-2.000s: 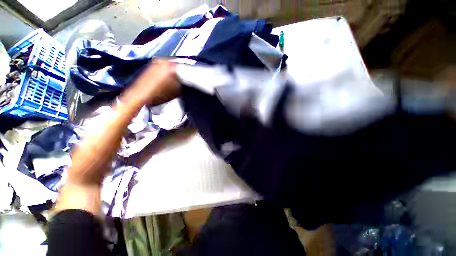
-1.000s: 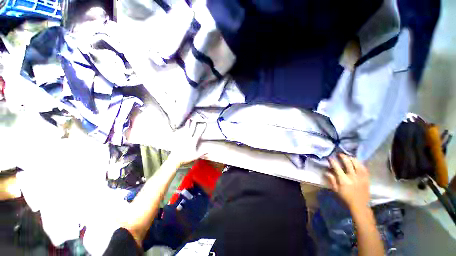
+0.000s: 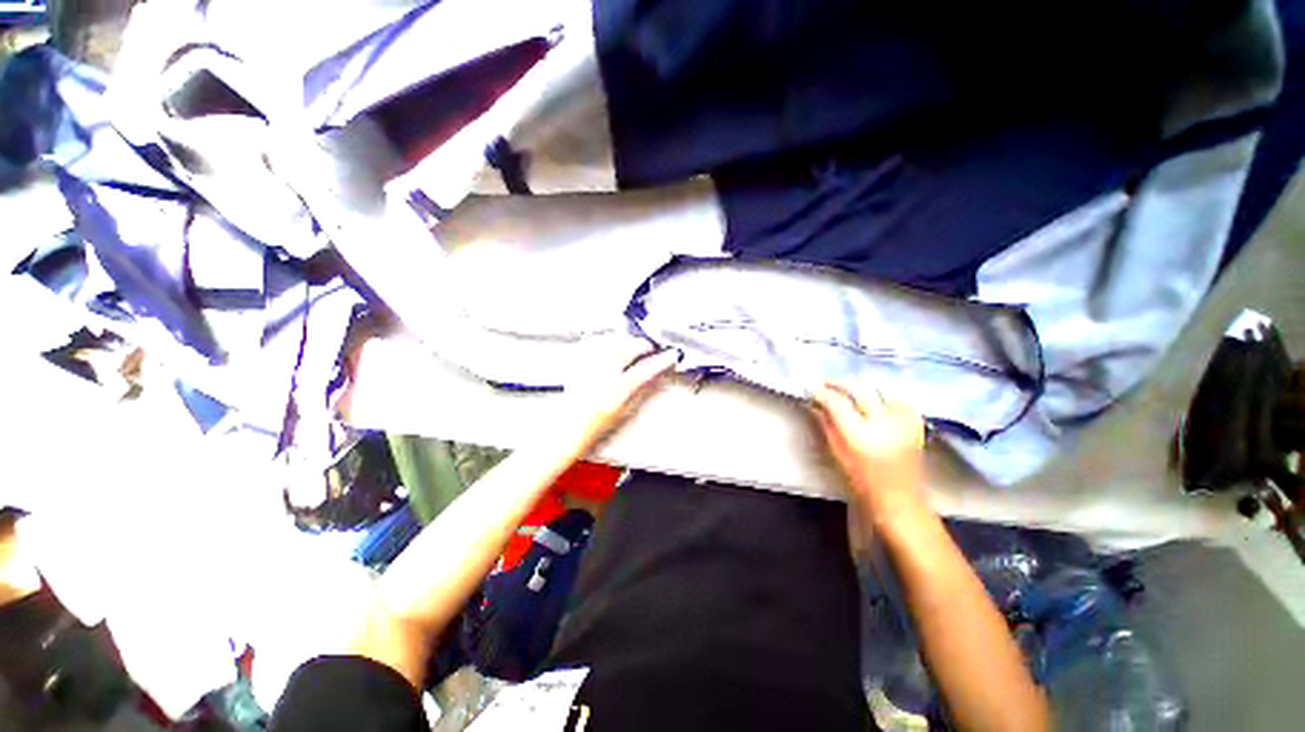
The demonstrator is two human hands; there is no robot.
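Note:
A long pale piece with a dark edge and rounded ends [image 3: 859, 336] lies near the front edge of the pale pressing table [image 3: 730, 438]. It adjoins a large garment with a navy panel [image 3: 916, 129] and pale side parts. My left hand [image 3: 633, 389] rests at the piece's lower left edge, fingertips on or by the dark edging. My right hand [image 3: 876, 436] lies at its lower middle edge, fingers slightly spread. I cannot tell whether either hand grips the cloth.
The dark steam iron [image 3: 1242, 415] stands at the right end of the table, partly cut off by the picture edge. A heap of navy and pale pieces [image 3: 136, 286] fills the left. Clear plastic bags or bottles [image 3: 1066, 615] lie below at the right.
The large garment was blurred in motion and now lies spread on the table. Since a second ago, my right hand has moved left along the pale piece's lower edge, and my left hand has moved right.

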